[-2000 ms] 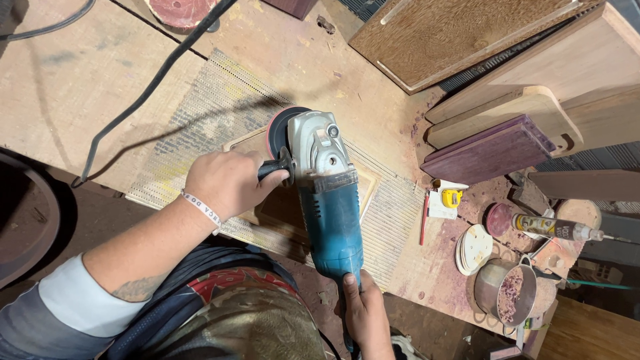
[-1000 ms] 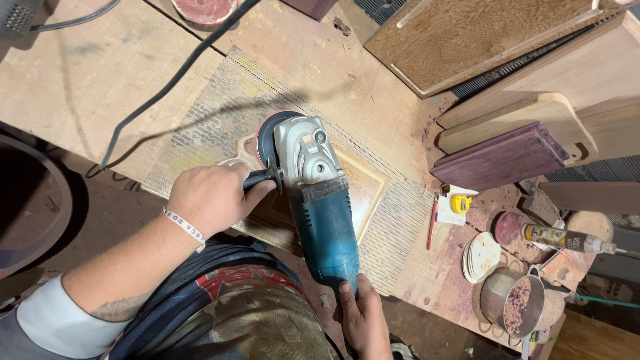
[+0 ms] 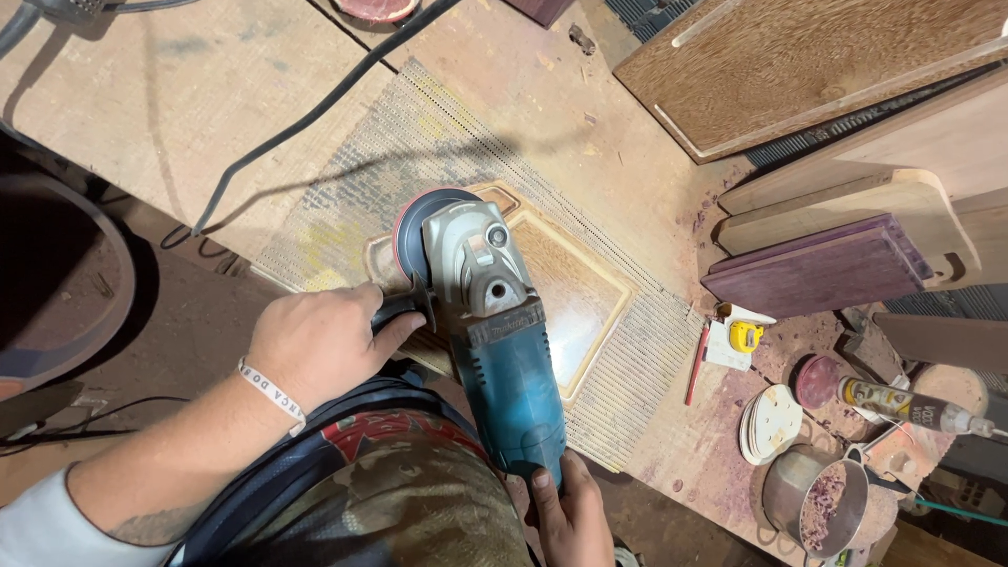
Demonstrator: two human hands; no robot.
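With my left hand (image 3: 319, 346) I grip the black side handle of a teal and grey Makita angle grinder or polisher (image 3: 512, 378). My right hand (image 3: 573, 512) holds the rear end of its body. A round backing pad with a red rim (image 3: 421, 236) sits at the tool's head, over the handled end of a wooden cutting board (image 3: 579, 291). That board has a pale groove around its face and a bright light reflection. It lies on a ribbed, perforated mat (image 3: 441, 134) on the workbench. The tool hides part of the board.
Wooden boards (image 3: 819, 87) and a purple wood board (image 3: 819, 272) lean at the right. Nearby are a yellow tape measure (image 3: 744, 336), a red pencil (image 3: 697, 362), sanding discs (image 3: 772, 425), a metal pot of shavings (image 3: 815, 496) and a bottle (image 3: 906, 405). A black cable (image 3: 315, 118) crosses the upper left.
Compared with two seconds ago, the tool's pad has moved left across the board toward its handled end, and more of the board's grooved face shows at the right. Both hands keep their hold.
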